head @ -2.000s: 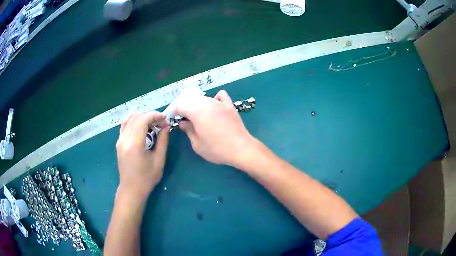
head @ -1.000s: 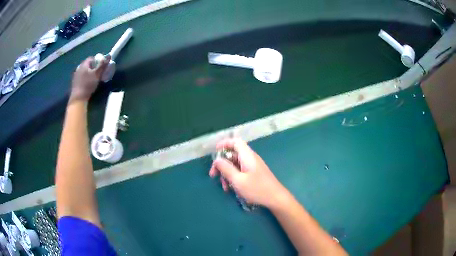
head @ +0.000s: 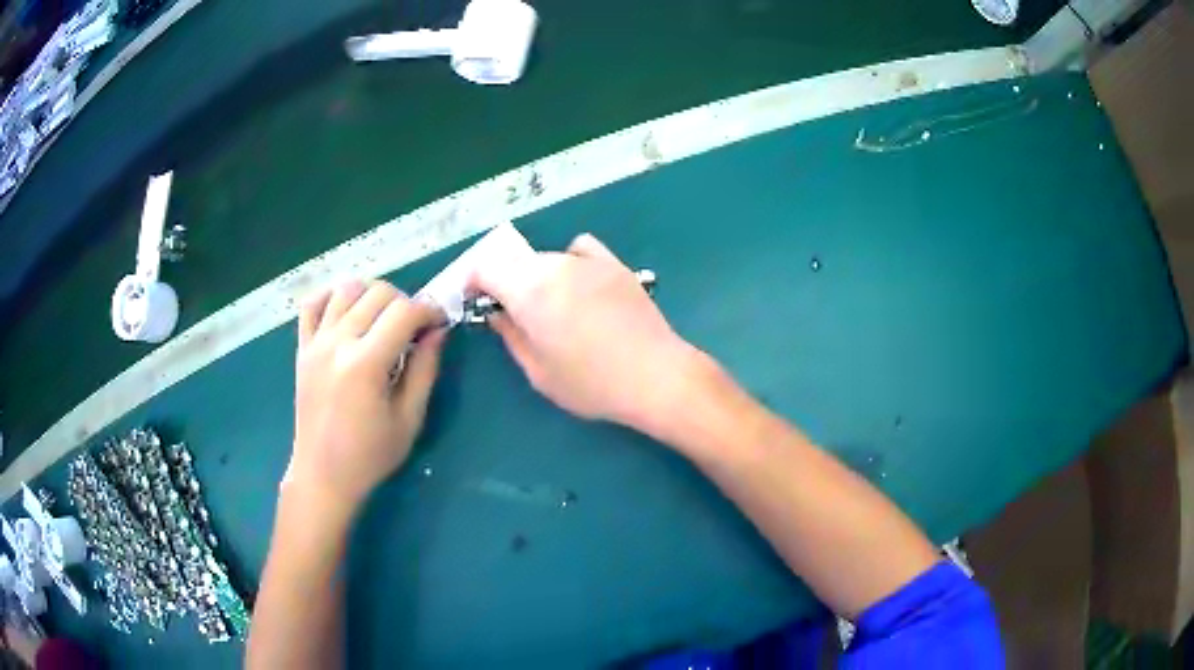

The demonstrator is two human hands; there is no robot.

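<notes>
My left hand [head: 356, 393] is closed around the head end of a white handheld fan body, which it mostly hides. The fan's white handle [head: 495, 251] points up and right past my fingers, near the belt rail. My right hand [head: 589, 334] is at the handle and holds a strip of small silvery circuit boards [head: 481, 310]. One end of the strip shows between my hands, the other behind my right knuckles. The strip touches or nearly touches the handle; the exact contact is hidden by my fingers.
A stack of board strips [head: 155, 530] lies on the bench at left, beside several white fans [head: 46, 543]. White fans [head: 144, 308] lie on the green belt beyond the pale rail [head: 655, 144]. A person's hand shows at the lower left edge. Cardboard [head: 1139, 524] stands at right.
My left hand has come back from the far side of the belt with a fan body. Both hands are together again over the bench. The view has shifted.
</notes>
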